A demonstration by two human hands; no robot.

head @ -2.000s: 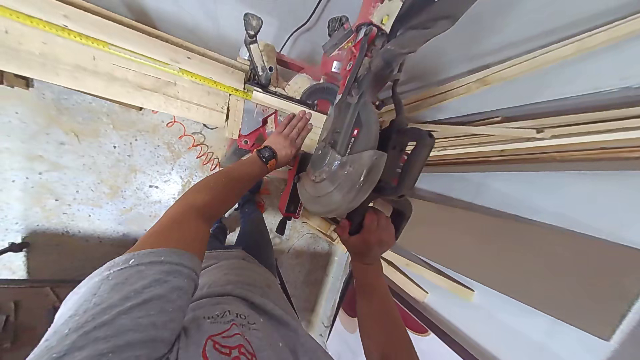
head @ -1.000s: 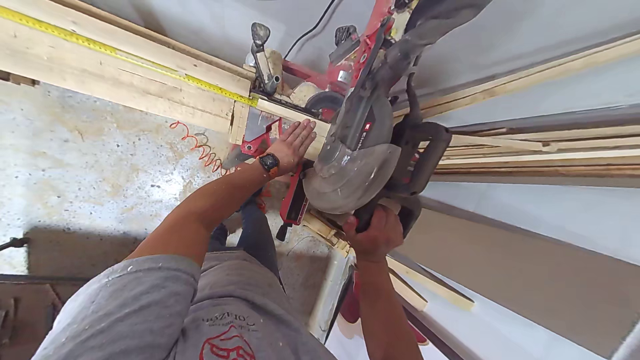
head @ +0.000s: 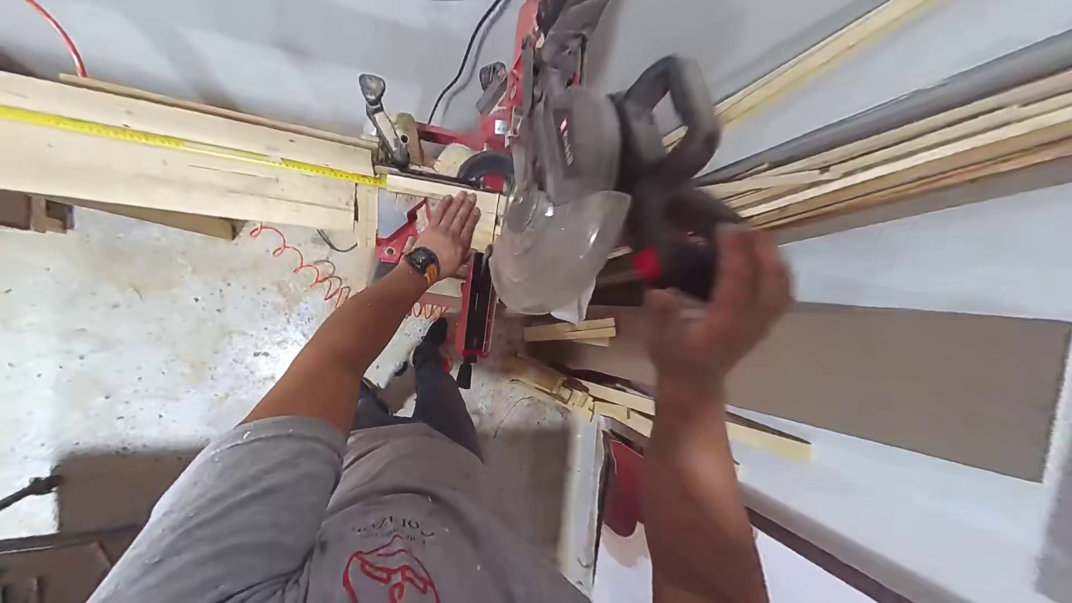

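A red and black miter saw (head: 578, 142) stands ahead of me, its clear blade guard (head: 557, 247) over the saw table. My left hand (head: 452, 230) lies flat on a light wooden board (head: 486, 205) just left of the guard, fingers extended, a watch on the wrist. To the right, my right hand (head: 724, 301), blurred, is closed around the dark saw handle (head: 691, 260). The saw's hold-down clamp (head: 385, 121) stands behind the board. A yellow measuring tape (head: 251, 157) stretches along the wooden surface at left and ends near the clamp. The blade is mostly hidden.
Long wooden strips (head: 904, 151) extend along the wall at right. Wood offcuts (head: 578, 331) lie below the saw. A coiled orange air hose (head: 289, 247) hangs over the floor at left. A black cord (head: 461, 75) runs behind the saw.
My right hand has risen with the saw handle, and the saw head and guard have lifted off the saw table. My left hand stays on the board.
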